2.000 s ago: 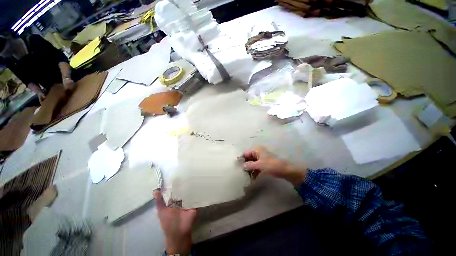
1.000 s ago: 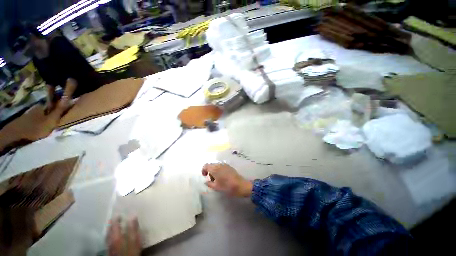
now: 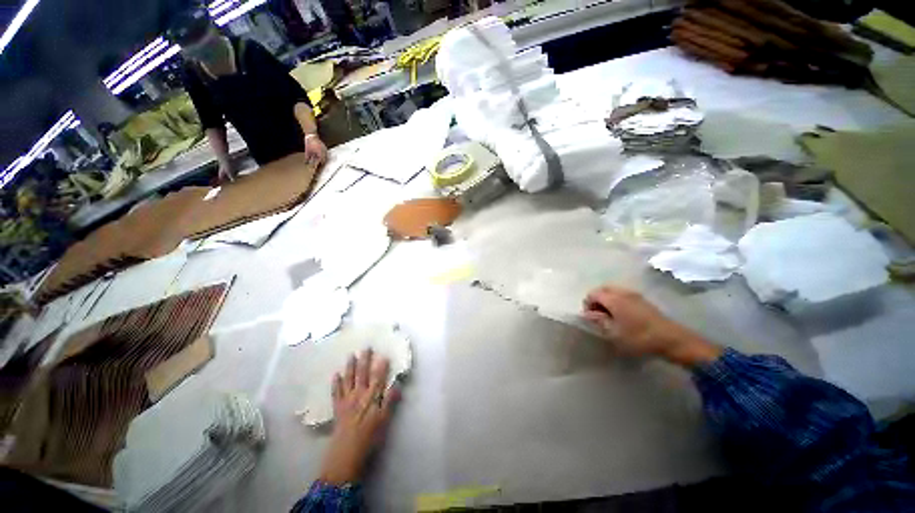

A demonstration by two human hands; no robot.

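Note:
My left hand [image 3: 361, 401] lies flat, fingers apart, on a greyish-beige cut panel [image 3: 326, 366] left of centre. My right hand [image 3: 627, 319] is over the near edge of the large grey-beige panel [image 3: 542, 250], its fingers curled together; whether it pinches something is not clear. Dark ragged marks run along that panel's near edge. A white cut piece [image 3: 316, 313] lies just behind the panel under my left hand. A stack of beige panels [image 3: 181, 446] is at the near left.
Brown panels [image 3: 140, 356] overlap at left. White pieces [image 3: 813, 259] and a clear plastic bag [image 3: 667, 200] lie right. A tape roll [image 3: 453, 168], orange-brown piece [image 3: 421, 217] and tied white bundle [image 3: 502, 100] are behind. A person [image 3: 246, 95] handles brown panels across the table.
The beige panel earlier between both hands is now under my left hand at left. My right hand has moved right, over the large panel, since one second ago. The view has shifted.

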